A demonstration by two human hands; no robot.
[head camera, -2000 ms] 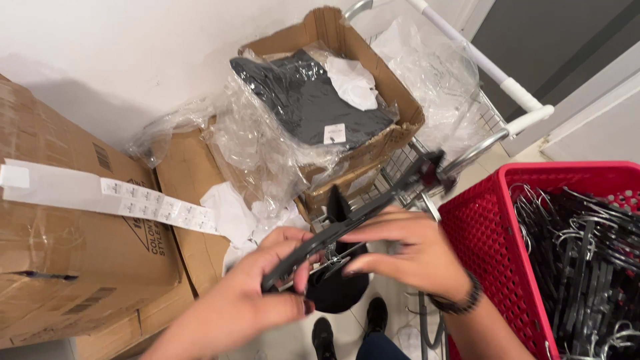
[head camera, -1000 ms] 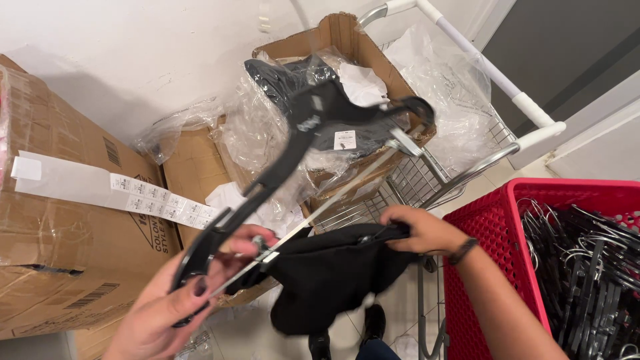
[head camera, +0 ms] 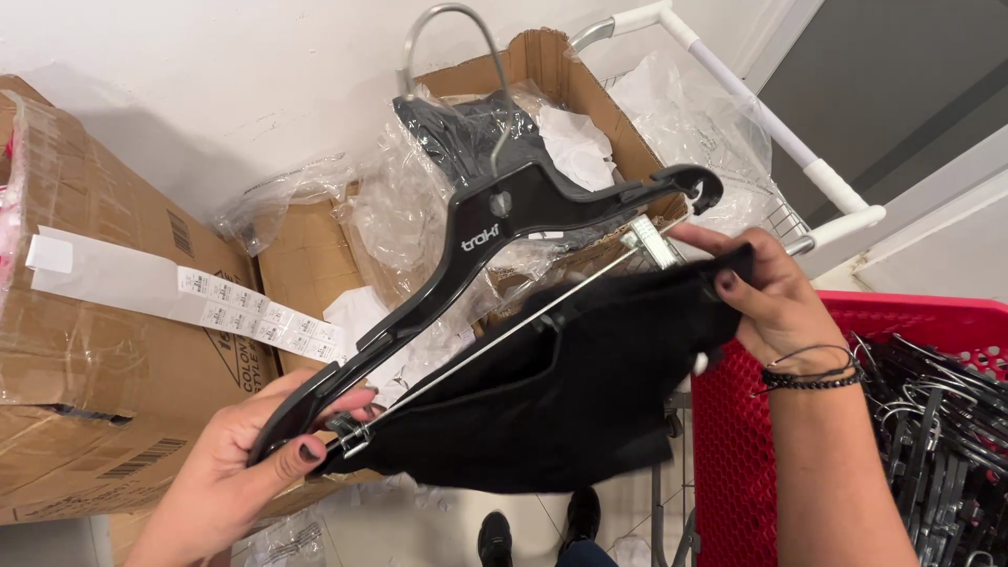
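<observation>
A black plastic hanger [head camera: 472,244] with a metal hook and a clip bar is tilted across the middle. My left hand [head camera: 244,457] grips its lower left end, beside a metal clip [head camera: 354,439]. From that clip a black cloth garment [head camera: 535,394] stretches below the bar. My right hand [head camera: 756,299] pinches the garment's upper right corner between thumb and fingers. Near those fingers the other metal clip [head camera: 652,242] sits on the bar, apart from the pinched corner. Whether the left clip is fully closed on the cloth cannot be told.
Cardboard boxes [head camera: 94,331] stand at left, one with a strip of printed stickers [head camera: 260,303] on it. Behind the hanger, an opened carton [head camera: 551,59] holds plastic-wrapped dark garments [head camera: 472,142] by a wire cart with a white-wrapped handle [head camera: 756,102]. A red basket [head camera: 732,457] of hangers [head camera: 937,441] is at right.
The hanger, blurred a second ago, now shows its hook and front face. My right hand has moved up with the garment's corner, and the cloth is spread wider along the bar.
</observation>
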